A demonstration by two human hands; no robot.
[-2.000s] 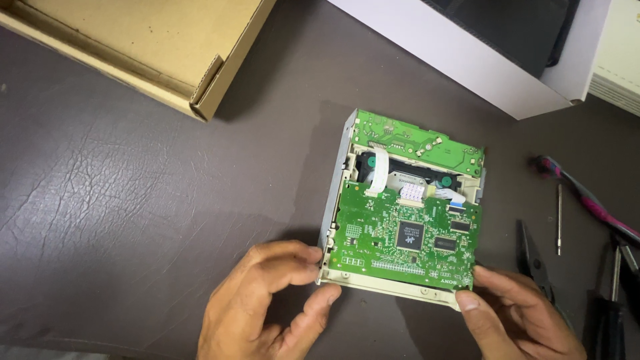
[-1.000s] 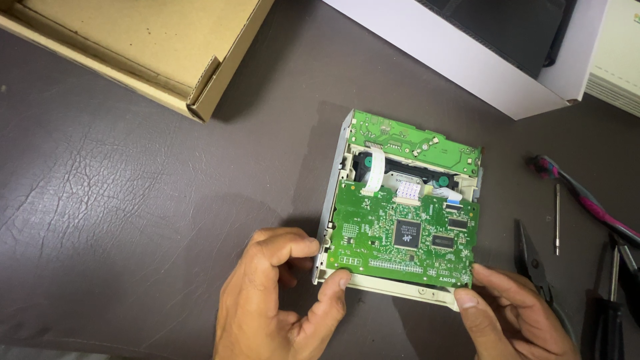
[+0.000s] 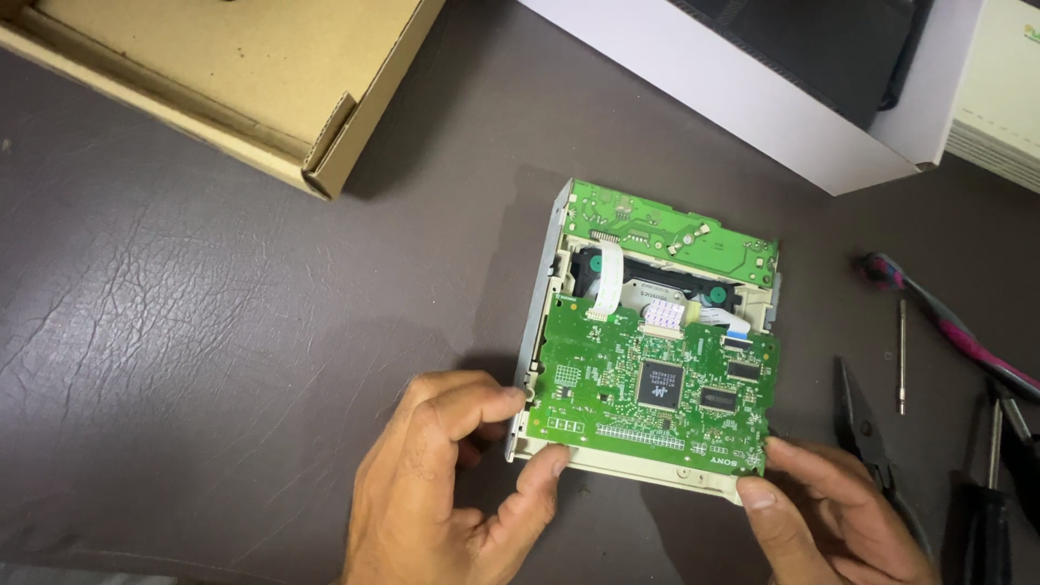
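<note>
A Sony optical disc drive (image 3: 751, 305) with its inside exposed lies before me, tilted slightly on the brown surface. Its large green circuit board (image 3: 601, 366) carries several black chips, and a second green board (image 3: 650, 219) spans the far end. White ribbon cables (image 3: 611, 276) run near the gap between them. My left hand (image 3: 463, 471) touches the near left corner, index fingertip at the metal side rail (image 3: 543, 309) and thumb at the near edge. My right hand (image 3: 829, 512) grips the near right corner between thumb and fingers.
An open cardboard box (image 3: 325, 158) is at the upper left; a white box (image 3: 812, 138) holding a black item (image 3: 821, 49) is at the upper right. To the right lie a toothbrush (image 3: 951, 325), a thin metal bit (image 3: 902, 357), pliers (image 3: 857, 422) and a screwdriver (image 3: 987, 504).
My left index finger has shifted from the near corner a little up along the left side of the drive. My right hand has stayed at the near right corner.
</note>
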